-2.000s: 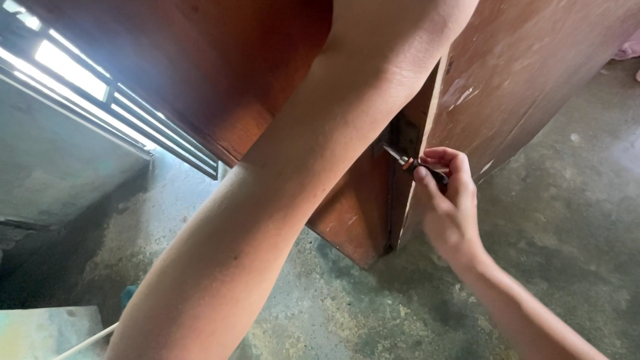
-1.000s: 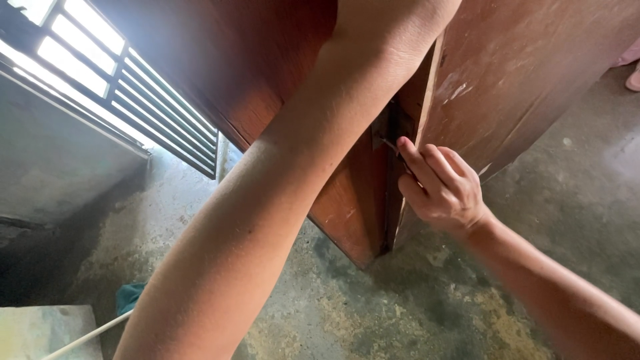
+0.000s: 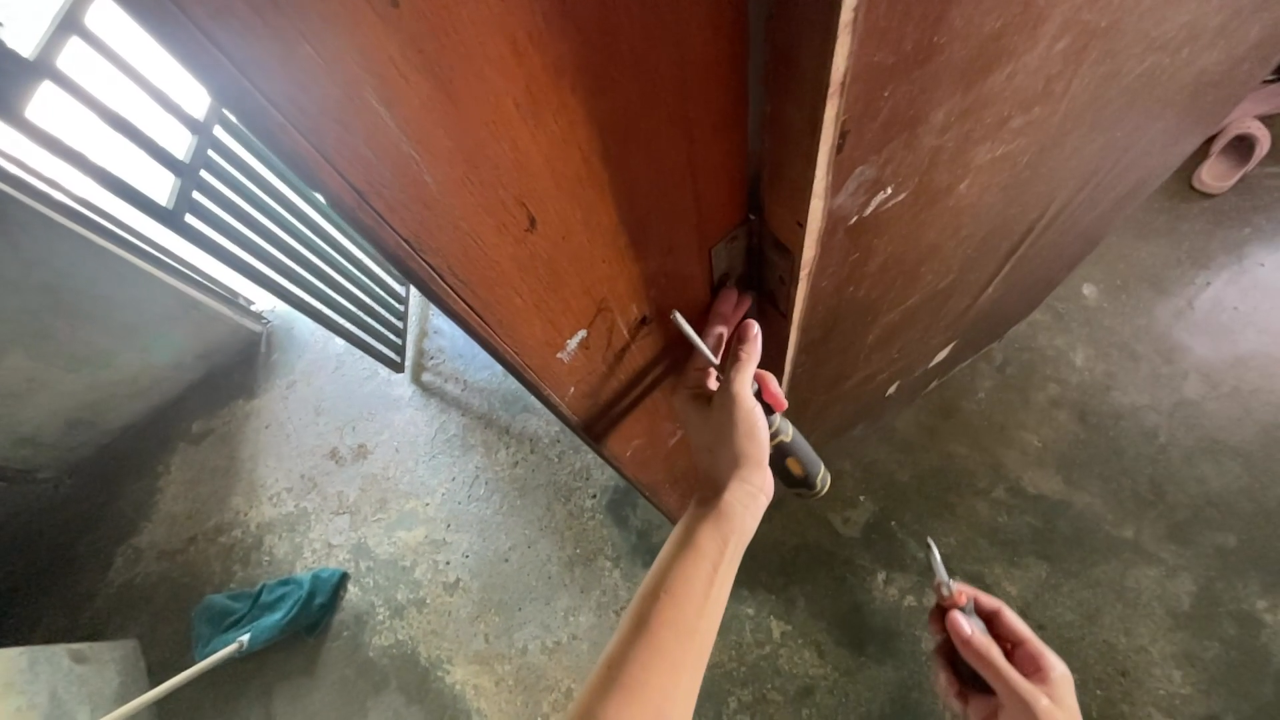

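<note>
Near the lower edge of a brown wooden door, my left hand is closed around a screwdriver with a black and yellow handle; its metal shaft points up and left. The fingertips of that hand are at a metal hinge, which sits in the dark gap between the door and the adjoining wooden panel. Lower right, away from the wood, my right hand holds a small tool with a dark handle and a short, pointed metal tip. Most of its handle is hidden by the fingers.
A metal-barred gate stands at the upper left beside a low wall. On the concrete floor lies a teal cloth mop head on a pale stick. A pink slipper is at the upper right.
My right hand has moved from the door gap down and right with the small tool. My left forearm no longer crosses the door's upper part; that hand is now visible low at the hinge with a screwdriver.
</note>
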